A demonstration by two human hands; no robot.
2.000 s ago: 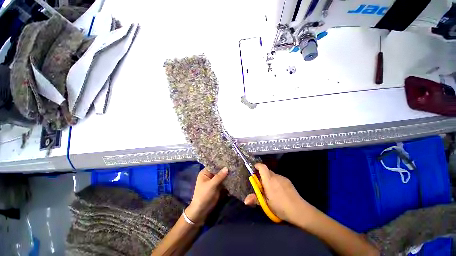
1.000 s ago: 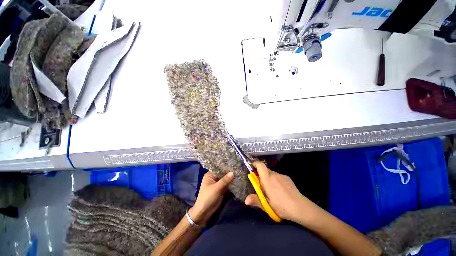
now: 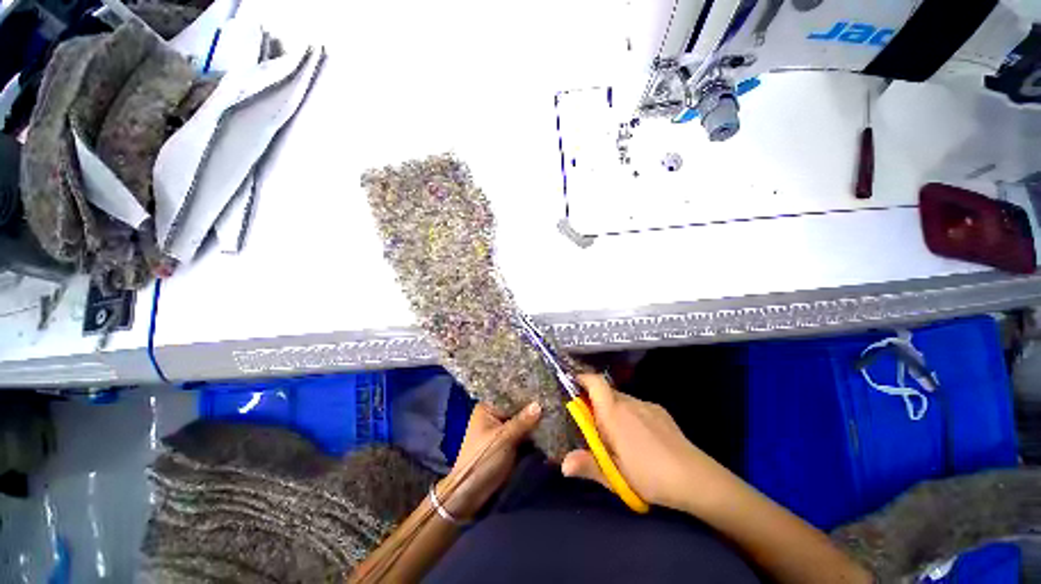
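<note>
A curved band of speckled grey-brown tweed [image 3: 440,245] lies from the white table over its front edge, tweed side up. My left hand [image 3: 491,451] grips its near end, thumb on top. My right hand [image 3: 634,439] holds the fabric scissors [image 3: 594,439] by the yellow-orange handle. The steel blades lie along the band's right edge at the table's front edge. Whether the blades are fully closed is hard to tell.
The sewing machine [image 3: 850,34] stands at upper right, with a thin dark-handled tool [image 3: 865,162] and maroon case [image 3: 976,226] beside it. Cut pieces [image 3: 223,148] lie at table left. A tweed bundle [image 3: 251,502] and blue bag [image 3: 873,422] are below the measuring tape [image 3: 685,330].
The band's far end has moved slightly towards me and left. My left hand has shifted slightly right, nearer the scissors. My right hand still holds the scissors at the band's edge.
</note>
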